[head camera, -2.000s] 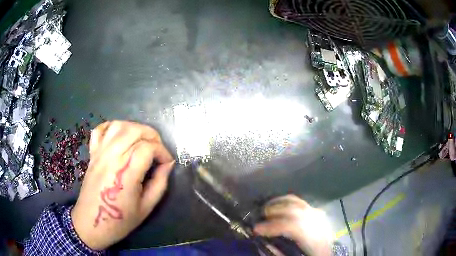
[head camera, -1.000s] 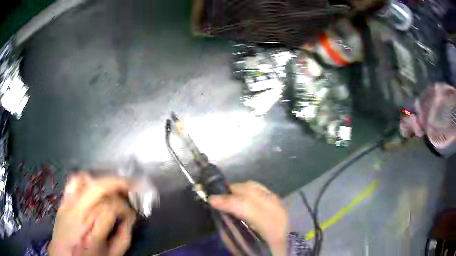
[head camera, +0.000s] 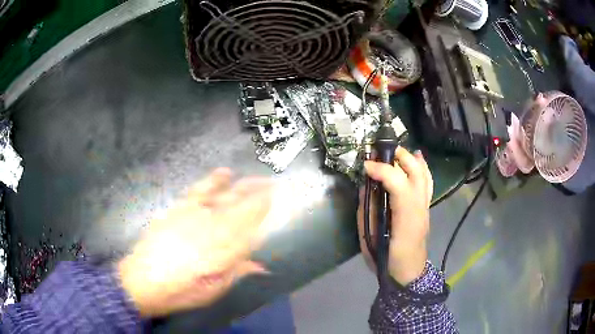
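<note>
My right hand (head camera: 401, 196) holds the black soldering iron (head camera: 386, 140) upright in view, its tip over the opening of a round holder or reel with an orange-red band (head camera: 360, 63); whether they touch I cannot tell. A thin curved tube runs beside the tip. My left hand (head camera: 202, 238) is blurred and washed out by glare, fingers extended toward the right over the mat, with nothing visible in it. Circuit boards (head camera: 277, 130) lie in a group in front of the fan, and more boards (head camera: 342, 127) lie just right of them.
A black fume fan (head camera: 274, 45) stands at the top. A dark station unit (head camera: 443, 85) and pink desk fan (head camera: 556, 137) are at right, with black cords (head camera: 466, 225) near the bench edge. Tiny dark-red bits (head camera: 32, 264) and boards (head camera: 8, 156) show at far left.
The view has swung right. The iron has moved from the mat up to the orange-banded holder or reel. My left hand has moved right and its fingers have spread from their pinch.
</note>
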